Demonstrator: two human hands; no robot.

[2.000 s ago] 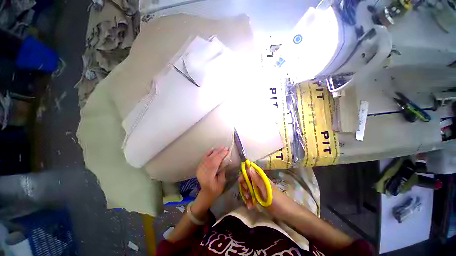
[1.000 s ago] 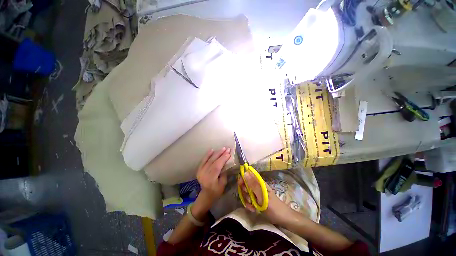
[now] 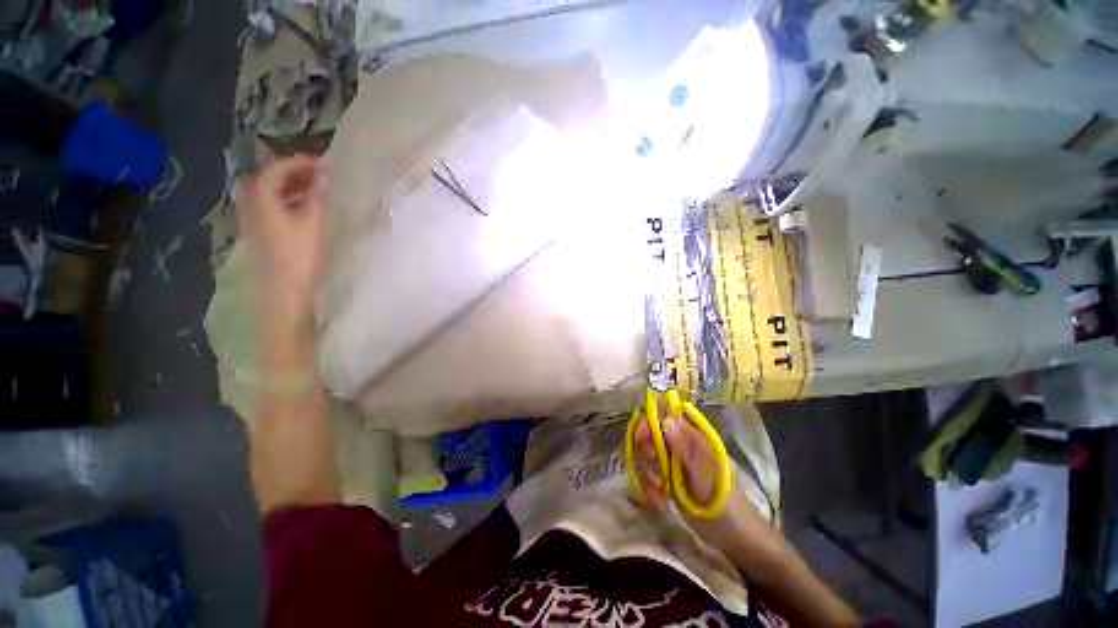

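Large beige fabric panels [image 3: 478,390] lie on the table left of the lamp glare, with a paler folded piece [image 3: 405,264] on top that shows a short dark slit. My left hand [image 3: 289,202] is blurred at the far left edge of the panels; whether it grips fabric I cannot tell. My right hand [image 3: 680,460] holds scissors [image 3: 701,503] by their yellow handles at the front table edge, blades pointing up toward the yellow tape. A pale green underlayer [image 3: 239,331] hangs off the left side, partly hidden by my left forearm.
The white sewing machine [image 3: 723,111] stands behind with a glaring lamp. Yellow PIT tape [image 3: 766,350] covers its bed. Right of it are a white paper strip [image 3: 867,292] and green-black snips [image 3: 996,264]. A crumpled beige bundle [image 3: 288,86] is at the back left.
My left hand has left the front edge of the panels and moved far left and up. My right hand has moved right with the scissors, away from the fabric edge. The view has shifted slightly.
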